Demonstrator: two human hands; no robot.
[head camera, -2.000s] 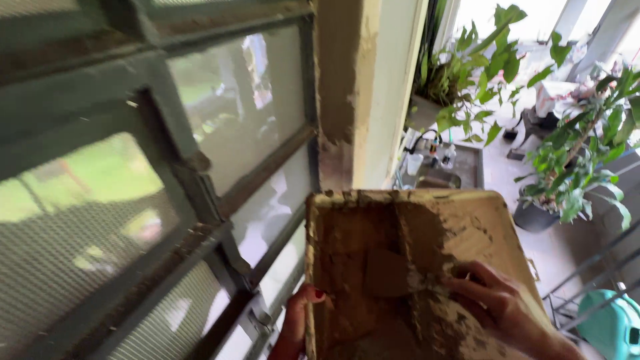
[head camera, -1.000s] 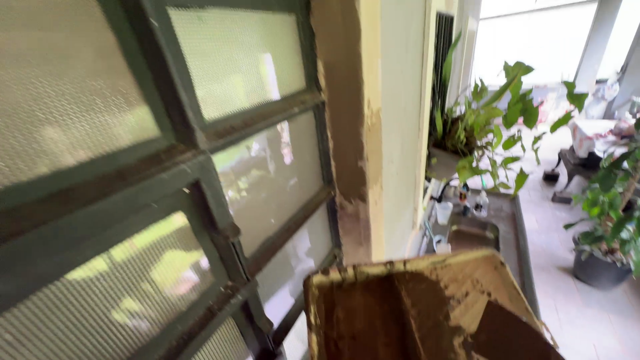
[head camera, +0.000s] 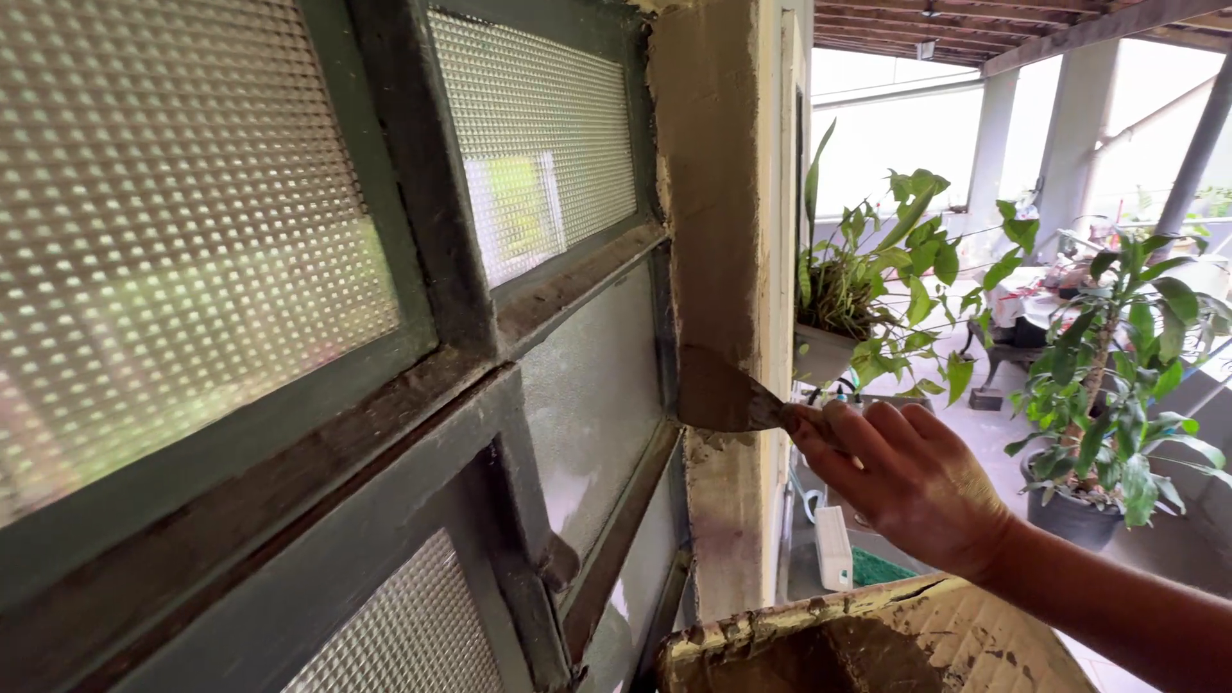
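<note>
My right hand (head camera: 895, 476) grips the handle of a putty knife (head camera: 724, 395). Its broad, brown-smeared blade lies against the narrow wall strip (head camera: 712, 192) beside the window frame. Smooth brown filler coats the strip above the blade; below it the surface is paler and patchy. Under my right wrist, at the bottom edge, is a tray (head camera: 1001, 635) crusted with brown compound, only partly in view. My left hand is not visible now.
A dark metal window frame (head camera: 462, 183) with textured glass panes and projecting bars fills the left side. To the right are a hanging planter (head camera: 823, 351), a potted leafy plant (head camera: 1078, 500) and a cluttered table (head camera: 1030, 298) on the patio.
My right hand has come up from the tray, where it was two seconds ago, to the wall strip with the putty knife. My left hand has left the view, which has shifted upward.
</note>
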